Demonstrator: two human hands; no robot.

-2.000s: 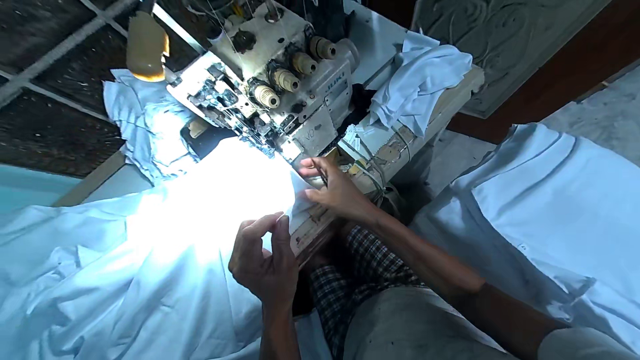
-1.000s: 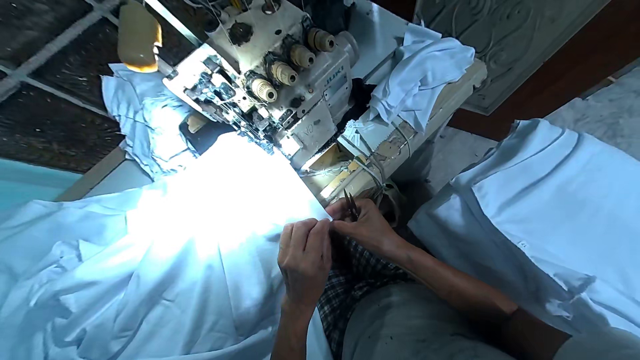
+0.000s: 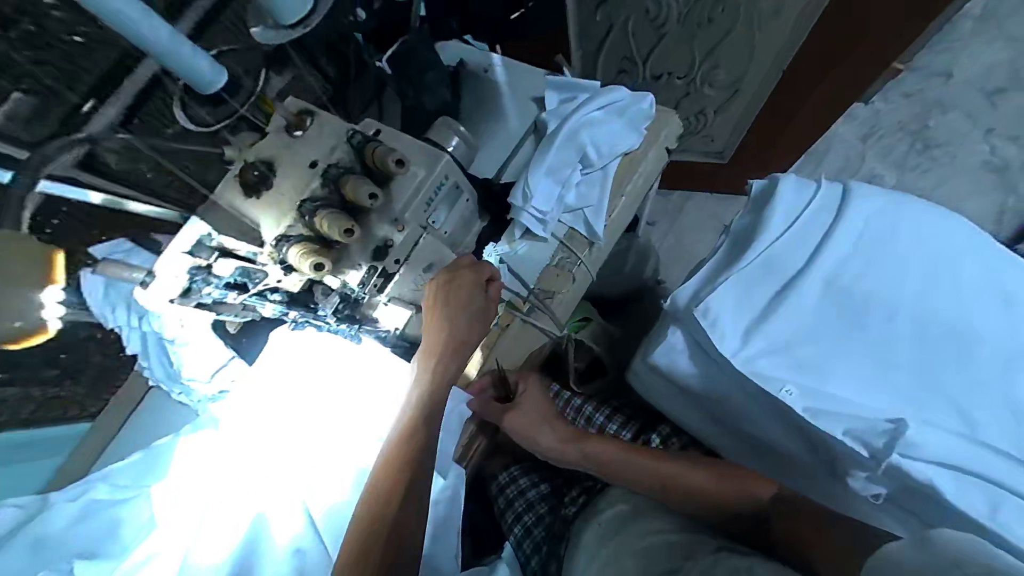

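A Juki overlock sewing machine [image 3: 384, 216] stands on a worn table, with white fabric [image 3: 304, 448] spread brightly lit before its needle area. My left hand [image 3: 460, 304] reaches to the right end of the machine, near small white scraps [image 3: 494, 254]; its fingers curl, and whether they hold anything is hidden. At the table's front edge, my right hand [image 3: 520, 408] has small dark thread snips [image 3: 502, 382] in its palm, tips pointing up. Its fingertips meet the right edge of the white fabric and seem to pinch it.
Crumpled white cloth [image 3: 580, 152] lies on the table's right end. Cables [image 3: 544, 312] cross the table edge [image 3: 632, 184]. A large pile of white fabric [image 3: 864, 344] is at the right. A lamp [image 3: 32, 288] hangs at the left, near a bunched light cloth [image 3: 152, 336].
My left hand has moved from the fabric edge beside my right hand up to the machine's right end. My right hand remains near the table edge with the snips. The view has shifted closer.
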